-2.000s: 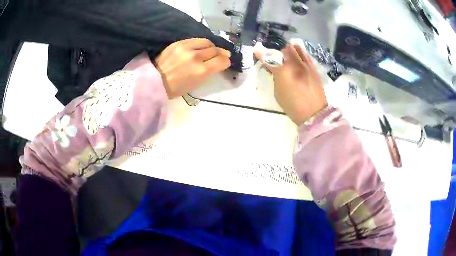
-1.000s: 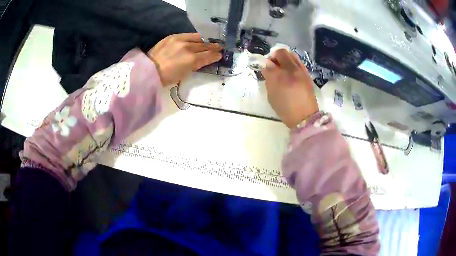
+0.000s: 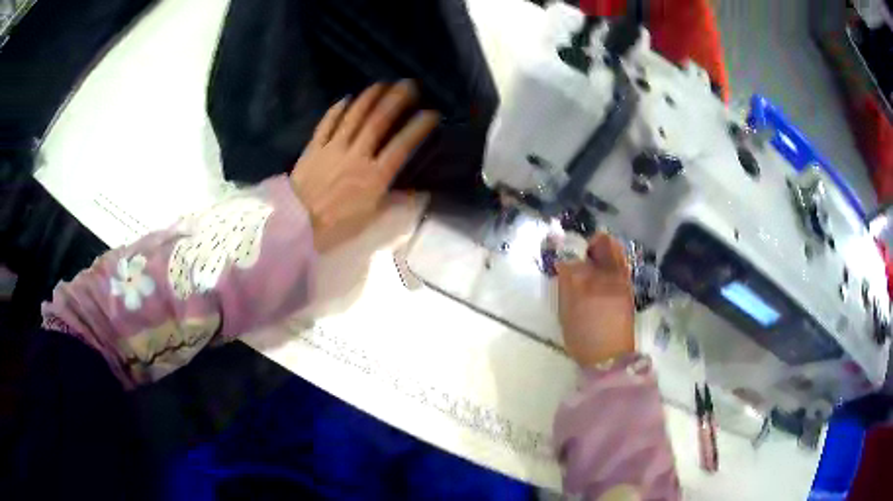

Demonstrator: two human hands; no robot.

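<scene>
Black fabric (image 3: 343, 59) lies on the white sewing table left of the machine head, its right edge reaching the needle area. My left hand (image 3: 357, 157) lies on the fabric's near edge with fingers spread. My right hand (image 3: 595, 298) is right of the needle area, fingers bent around a small whitish round piece (image 3: 566, 251); its details are blurred. The white sewing machine (image 3: 548, 117) stands beyond my hands. The presser foot and needle are too blurred to make out.
Thread snips (image 3: 706, 428) with reddish handles lie on the table at the right. The machine's dark control panel (image 3: 749, 298) has a lit screen. A printed scale (image 3: 460, 411) runs along the table's front edge. Orange-red cloth (image 3: 690, 39) and a blue tub (image 3: 798, 147) are beyond the machine.
The view has turned and shifted. My left hand has moved away from the needle area, and its fingers have spread. The black fabric now lies bunched farther back. My right hand still holds the small whitish piece.
</scene>
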